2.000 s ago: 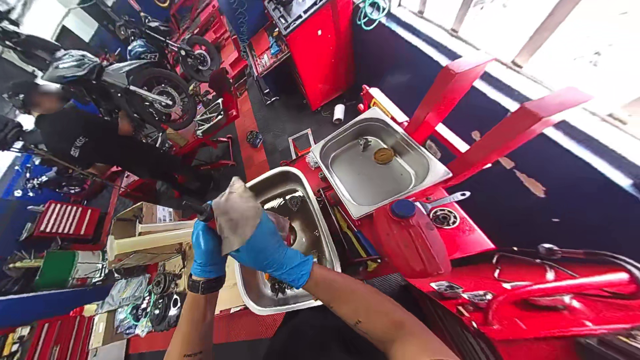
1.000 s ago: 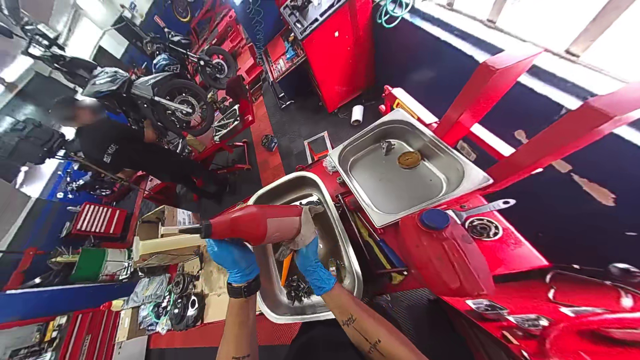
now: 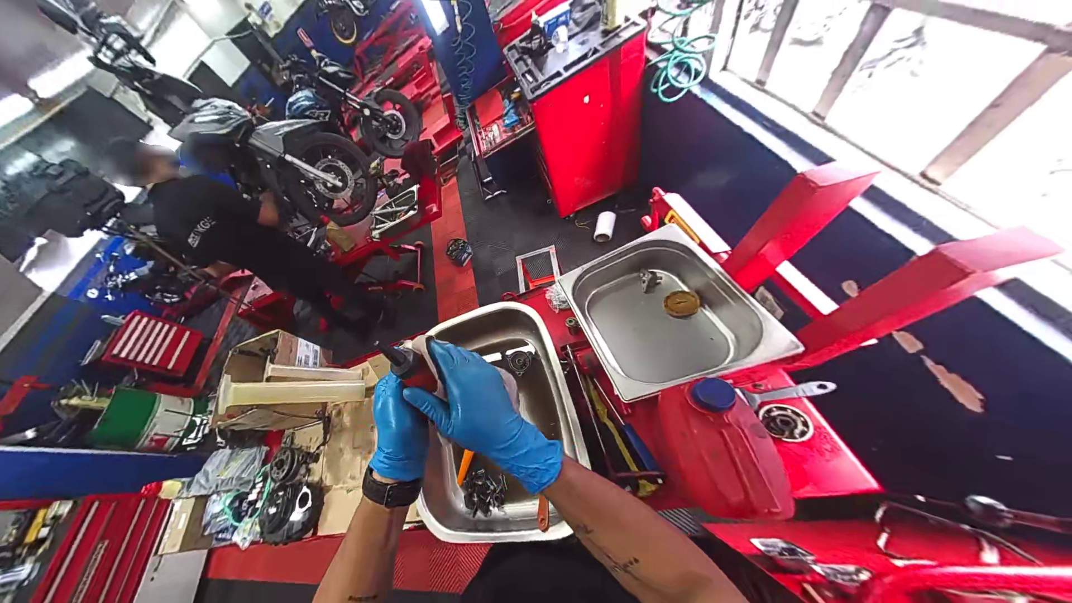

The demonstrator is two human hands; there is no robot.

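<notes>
My left hand [image 3: 400,429], in a blue glove, grips a red bottle [image 3: 421,377] with a dark nozzle, above the left side of a steel basin [image 3: 548,402]. My right hand [image 3: 481,410], also gloved in blue, is closed around the upper part of the same bottle with a pale cloth [image 3: 507,381] under its fingers. Much of the bottle is hidden by both hands. Inside the basin lie a round metal part [image 3: 519,360], a cluster of small dark metal parts [image 3: 484,492] and an orange-handled tool [image 3: 465,466].
A second steel basin [image 3: 628,322] holds a brass-coloured disc [image 3: 681,303] and a small metal part. Beside it stand a red jug [image 3: 729,461] with a blue cap and a wrench [image 3: 791,391]. Cardboard [image 3: 347,452] lies left. A person [image 3: 226,226] in dark clothes is beside a motorcycle.
The bottle was held sideways with its red body in plain view one second ago; now its body is mostly covered. My right hand has moved up from the bottle's far end toward its nozzle.
</notes>
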